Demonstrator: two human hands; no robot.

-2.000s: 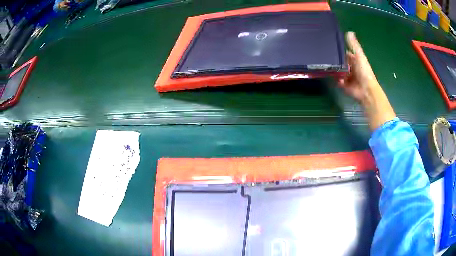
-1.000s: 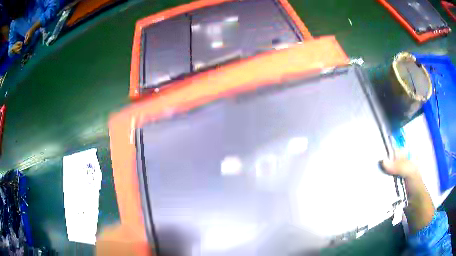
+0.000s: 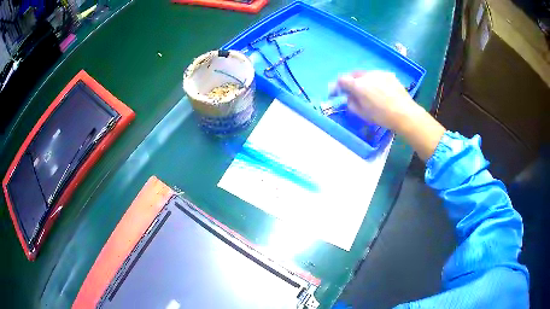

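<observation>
My right hand [image 3: 377, 99] is over the near right part of the blue parts tray [image 3: 338, 131], fingers bent down. Whether it grips anything is hidden by blur. Several thin dark strips [image 3: 288, 75] lie in the tray's left part. My left hand is not in view. A laptop lid [image 3: 199, 259] with black strips along its edges lies on a red foam pad [image 3: 129, 241], cut off by the bottom edge.
A stained round pot [image 3: 224, 111] with light bits inside stands left of the tray. A white sheet with blue strips [image 3: 301, 175] lies below the tray. Another lid [image 3: 57, 151] on red foam is at the left. A cardboard box [image 3: 518, 66] is beyond the bench edge at right.
The view has swung right. My right hand has left the lid's right edge and is now at the blue tray. The lid now lies lower in view, and the hand blur at its lower left is gone.
</observation>
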